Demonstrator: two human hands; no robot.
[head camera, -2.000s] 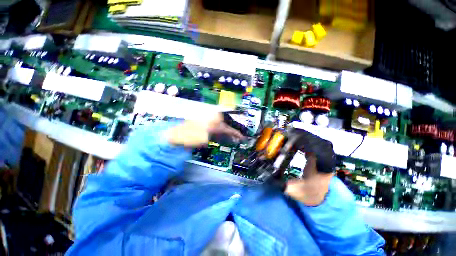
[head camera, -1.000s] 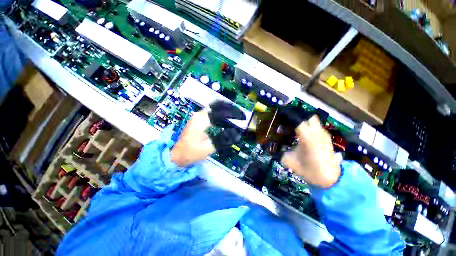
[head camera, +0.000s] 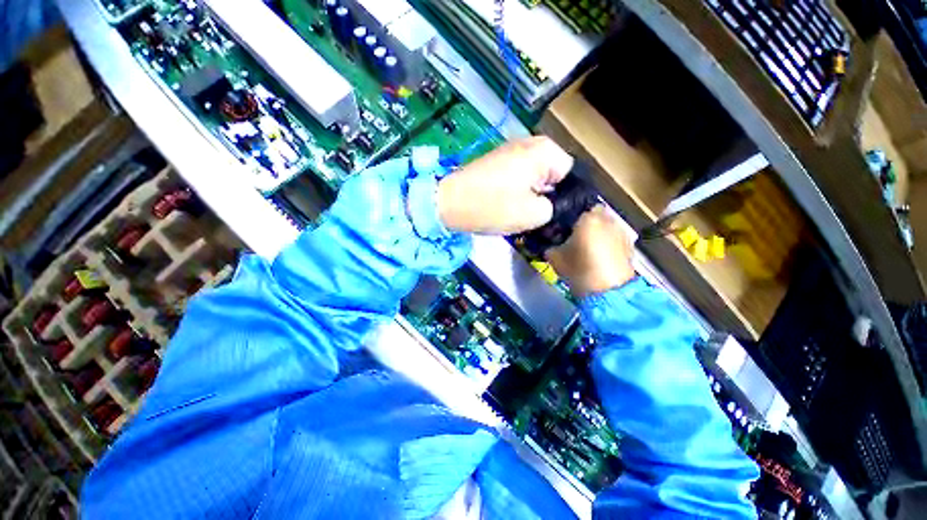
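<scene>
My left hand (head camera: 505, 188) and my right hand (head camera: 595, 249) are close together over the far side of the green circuit board (head camera: 462, 323). Between them is a black core part (head camera: 562, 211), dark and partly hidden by the fingers. Both hands grip it. A small yellow part (head camera: 545, 270) shows on the board just below it. A long white bar (head camera: 523, 295) lies mid-board, partly behind my left wrist. A thin blue cord (head camera: 505, 51) runs down toward my left wrist.
A carton (head camera: 750, 295) beyond the board holds yellow blocks (head camera: 701, 244). A pulp tray (head camera: 193, 242) with red wound coils (head camera: 99, 313) lies at the left, beyond the pale rail (head camera: 178, 173). Stacked pale sheets (head camera: 554, 51) are at the top. Dark racks stand at the right.
The view has turned and shifted. My hands, apart over the board a second ago, have come together farther back around the dark part. More of the pulp tray shows.
</scene>
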